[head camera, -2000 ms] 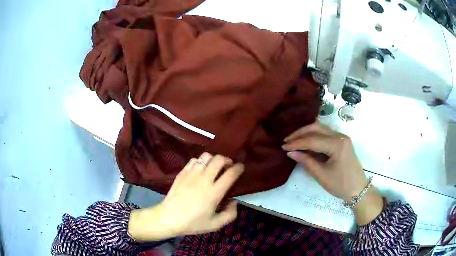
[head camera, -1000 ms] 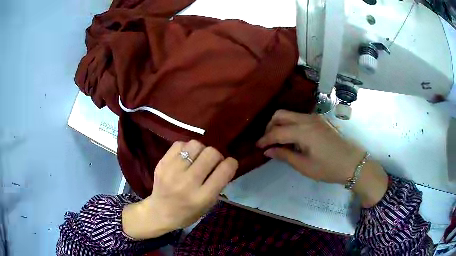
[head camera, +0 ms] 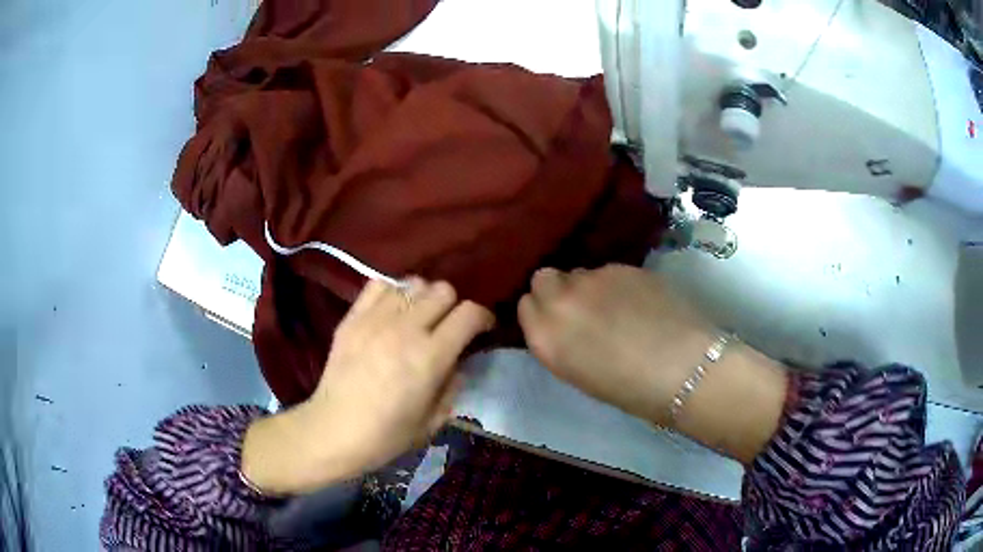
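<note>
A large rust-brown garment (head camera: 431,162) lies bunched on the white table, left of the needle area. A narrow white strip (head camera: 334,253) lies on it, its lower end at my left fingers. My left hand (head camera: 393,361) is on the garment's near edge with curled fingers; the fingertips are hidden in or behind the cloth. My right hand (head camera: 604,323) is close to its right, fingers bent down onto the same dark edge. Both hands appear to pinch the cloth. The presser foot area (head camera: 674,221) is at the garment's right edge, and the needle itself is too small to make out.
The white machine head (head camera: 819,108) stands at the upper right, with a tension knob (head camera: 741,116) on its face. The white machine bed (head camera: 841,291) extends right of the foot. The table's front edge (head camera: 582,458) runs above my lap. Pale blue floor or surface shows at left.
My right hand has moved left, nearer my left hand, and closed onto the cloth edge. My left hand has moved slightly up, to the strip's end. The machine head appears further left in view.
</note>
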